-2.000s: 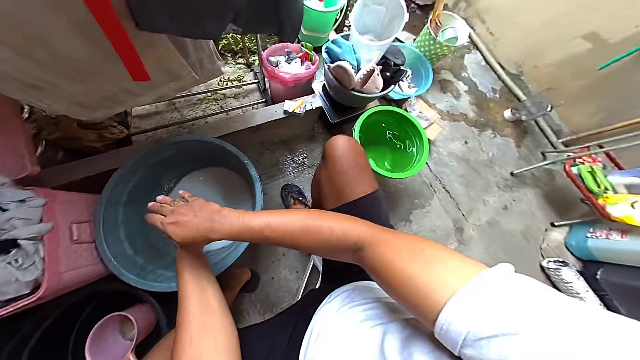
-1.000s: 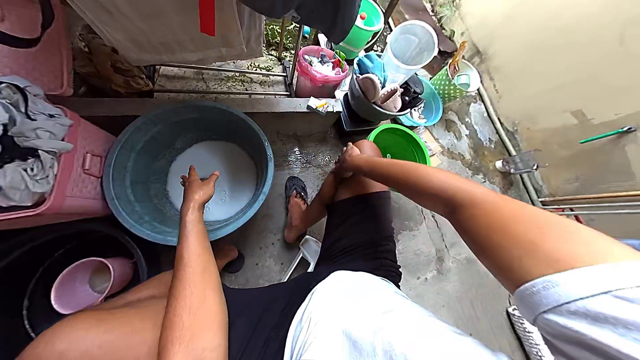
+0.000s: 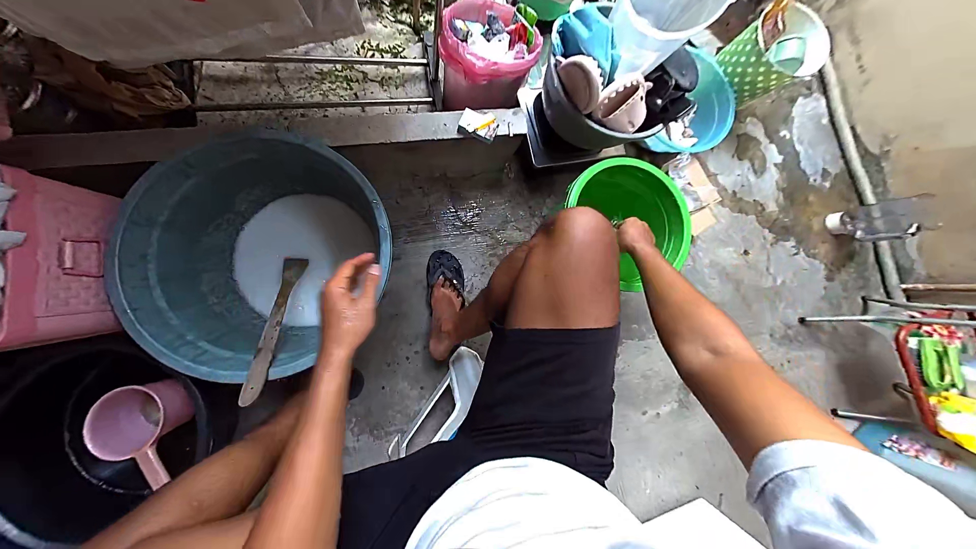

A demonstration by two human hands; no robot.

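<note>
My left hand is raised over the right rim of a large grey-blue plastic tub, its fingers apart and nothing in it. Whitish liquid lies at the tub's bottom. A flat wooden paddle leans in the tub, its lower end in the picture resting over the near rim. My right hand is beside my bent knee at a bright green plastic basin, with its fingers curled; whether it grips anything is hidden.
A pink dipper rests in a black tub at the lower left, beside a pink plastic hamper. A dark basin of shoes and a pink lined bin stand at the top. A clear bottle lies by the wall pipe.
My left hand has moved from over the liquid to the tub's right rim. The wooden paddle now shows in the tub. My right hand has gone from the tub, past my knee, to the green basin.
</note>
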